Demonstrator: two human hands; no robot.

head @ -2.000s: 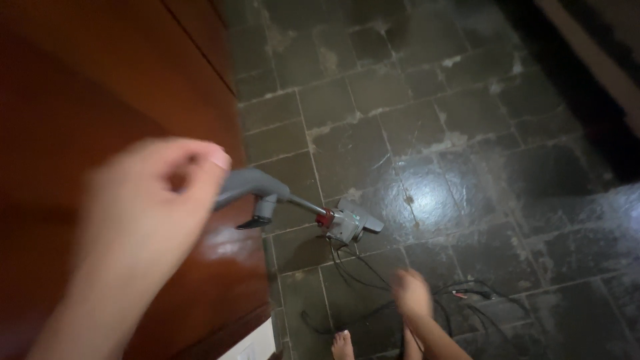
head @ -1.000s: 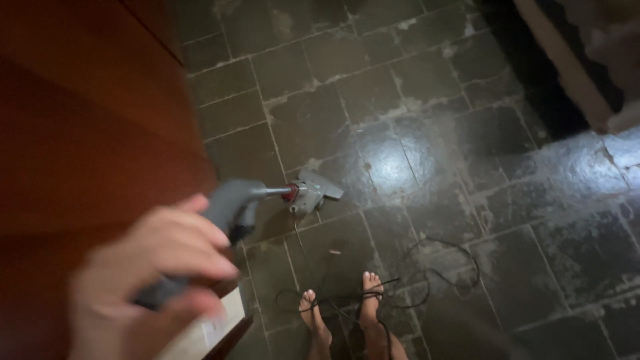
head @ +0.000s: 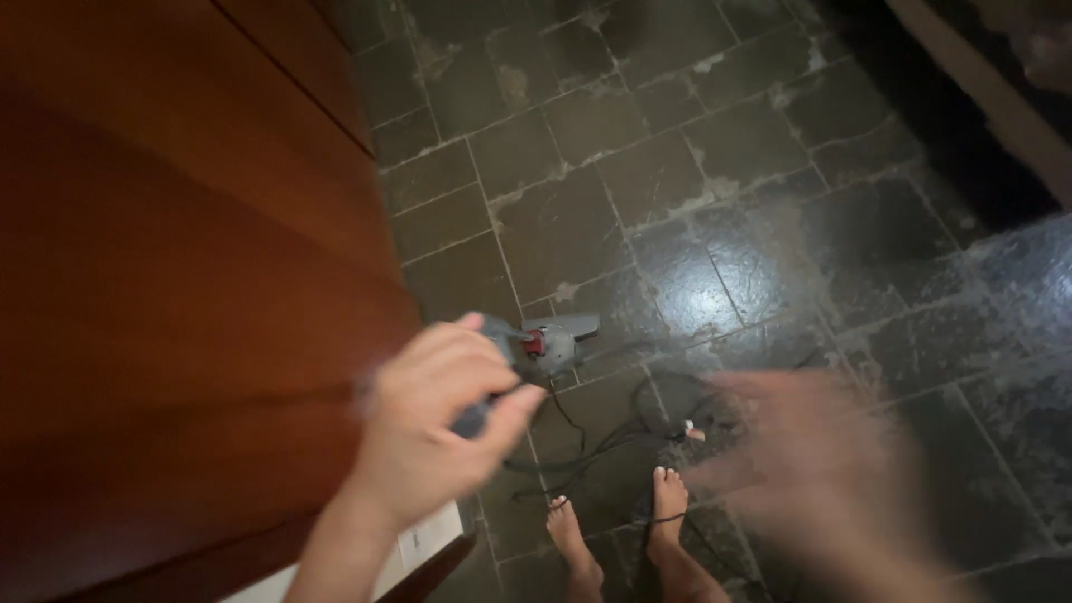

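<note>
My left hand (head: 444,402) is closed around the dark grey handle (head: 474,417) of an upright stick vacuum cleaner. Beyond the hand, the grey vacuum floor head (head: 559,335) with its red joint rests on the stone tiles. My right hand (head: 779,444), blurred by motion, hangs over the floor at the lower right, fingers spread, near a black power cord (head: 611,435). Part of the cord lies in loose loops and crosses one bare foot. A small white and orange piece (head: 693,431) shows among the loops; what it is cannot be told.
A reddish-brown wooden cabinet (head: 184,251) stands along the left. Below it is a white panel (head: 427,536) with a wooden edge. My bare feet (head: 668,502) stand on the dark stone tile floor (head: 586,218). A brown edge (head: 980,92) beside dark shadow runs at the upper right.
My right hand has come into view over the cord, where one second ago it was not seen. My left hand still has the handle.
</note>
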